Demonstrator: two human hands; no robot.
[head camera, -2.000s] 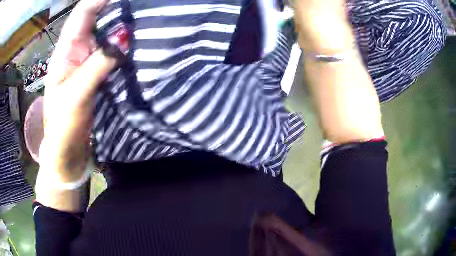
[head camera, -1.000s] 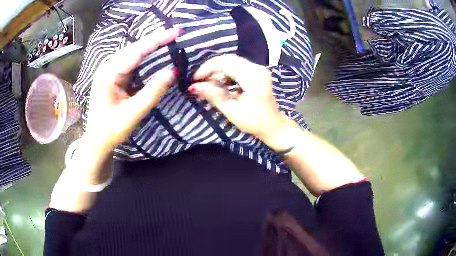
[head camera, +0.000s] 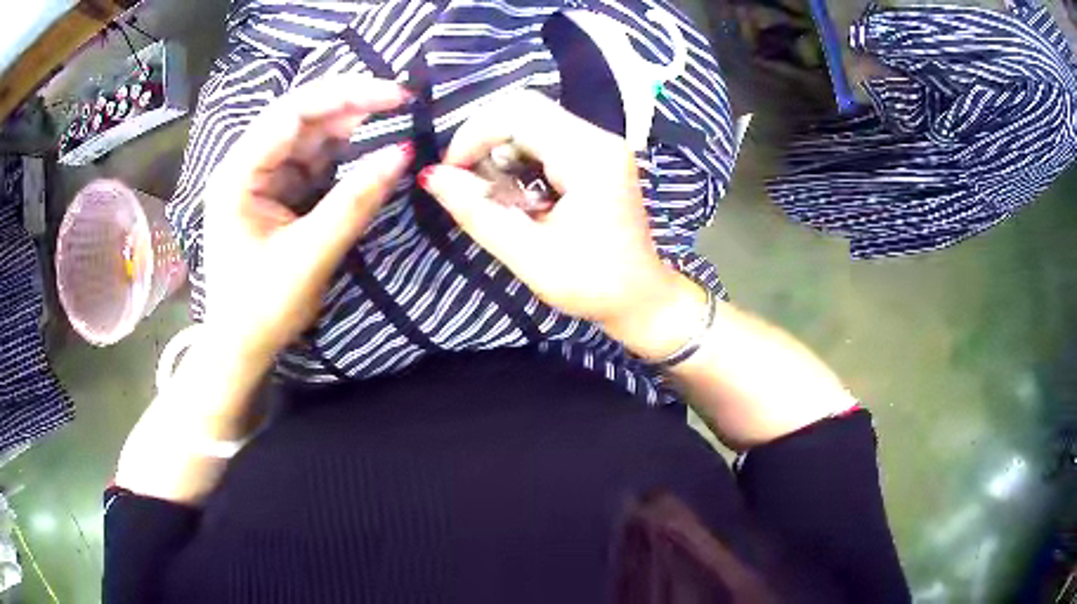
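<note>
A navy-and-white striped garment (head camera: 496, 59) lies bunched over my lap, with narrow dark tapes (head camera: 423, 118) across it and a solid dark panel beside a white strip. My left hand (head camera: 289, 212) is over its left part. The thumb and index fingertips are apart, beside a dark tape. My right hand (head camera: 567, 224) is at the other side of that tape, with small metal scissors (head camera: 532, 189) in the palm, mostly hidden by the fingers. Its thumb and index tips are close together by the tape. Any thread is too fine to see.
A pink perforated basket (head camera: 104, 260) stands at the left. A tray of small dark and red items (head camera: 124, 112) is at upper left, by a wood-edged table (head camera: 53, 53). Striped garments are heaped at right (head camera: 945, 130) and at the left edge (head camera: 24, 330).
The raised, blurred hands of two seconds ago came down and together over the tape. Since one second ago, my right hand has shifted slightly left and up, and its scissors show more.
</note>
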